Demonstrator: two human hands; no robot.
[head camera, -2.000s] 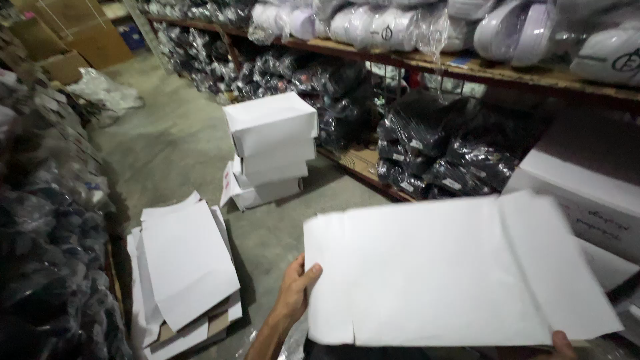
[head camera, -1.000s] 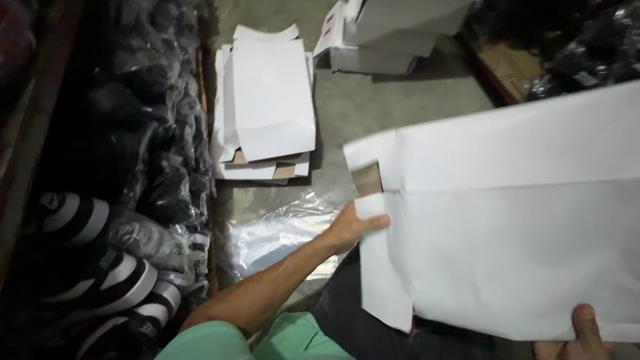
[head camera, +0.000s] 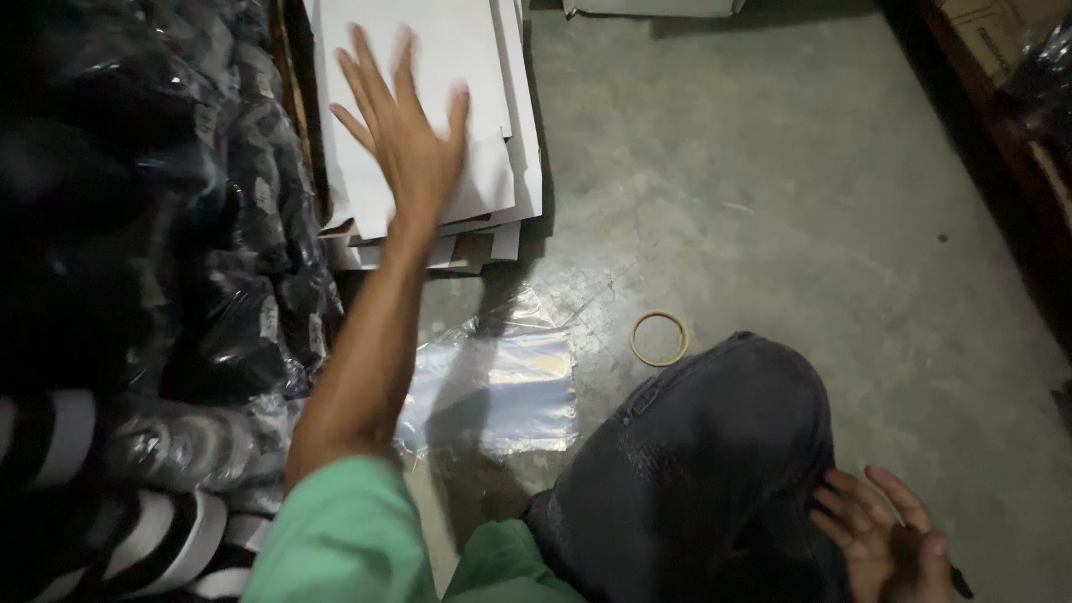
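Observation:
My left hand (head camera: 414,138), fingers spread and somewhat blurred, is over the top of a stack of flattened white cardboard boxes (head camera: 477,180) on the concrete floor; whether it touches them I cannot tell. It holds nothing. At the lower right, my right hand (head camera: 888,536) is half curled beside my knee in dark trousers (head camera: 712,435), with nothing seen in its fingers. Between the stack and my legs lie clear plastic bags (head camera: 528,394). A thin tape roll or ring (head camera: 659,363) rests on the floor just beyond my knee.
Dark goods in clear plastic (head camera: 251,167) are piled along the left, with black-and-white striped slippers (head camera: 159,536) below them. At the top edge shows part of a white box (head camera: 653,7). A shelf with a brown carton (head camera: 988,42) borders the right.
The white cardboard sheet that both hands held a second ago is out of them. My left hand has moved over the stack, and my right hand is down by my knee. The view has tilted down.

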